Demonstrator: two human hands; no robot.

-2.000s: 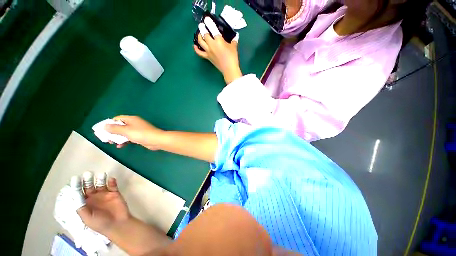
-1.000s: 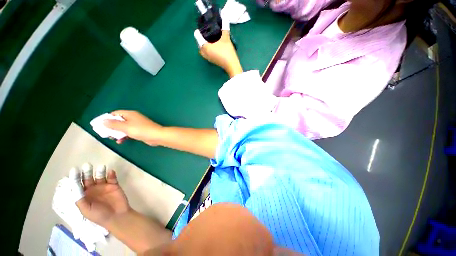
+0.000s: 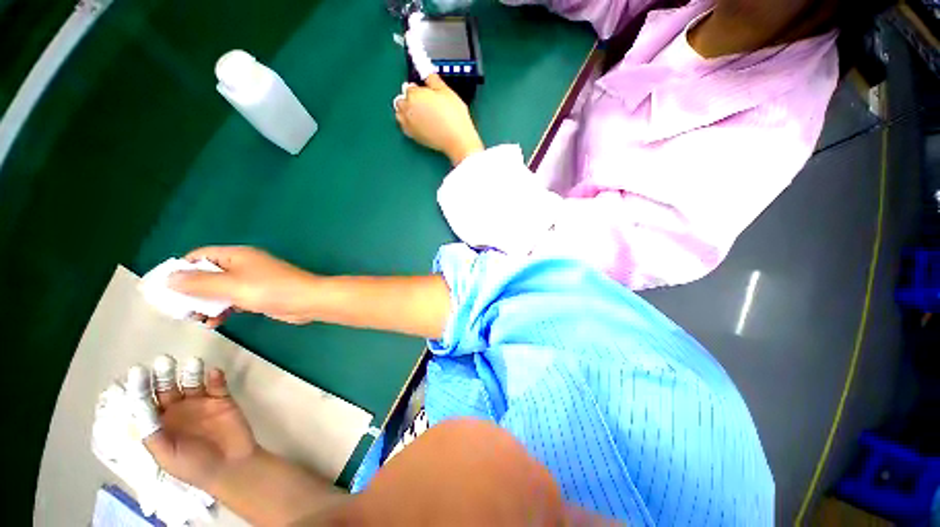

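My right hand (image 3: 247, 283) is shut on a crumpled white wipe (image 3: 170, 289), above the green mat by the edge of the beige board (image 3: 278, 386). My left hand (image 3: 201, 427) is palm up over the board, fingers loosely curled and apart, with white finger cots on several fingertips and a bare little finger. The palm is empty. A crumpled white pile (image 3: 155, 489) lies beside and partly behind this hand.
A translucent white bottle (image 3: 267, 103) lies on the green mat (image 3: 350, 196). A neighbour in pink (image 3: 670, 154) has a hand at a black display unit (image 3: 450, 46) with lit buttons. A blue-edged clipboard (image 3: 122, 510) shows at bottom left.
The neighbour's black unit has turned so its screen and lit buttons show. My right hand and the wipe appear slightly lower and further left; the bottle also appears further left. My left hand keeps its pose.
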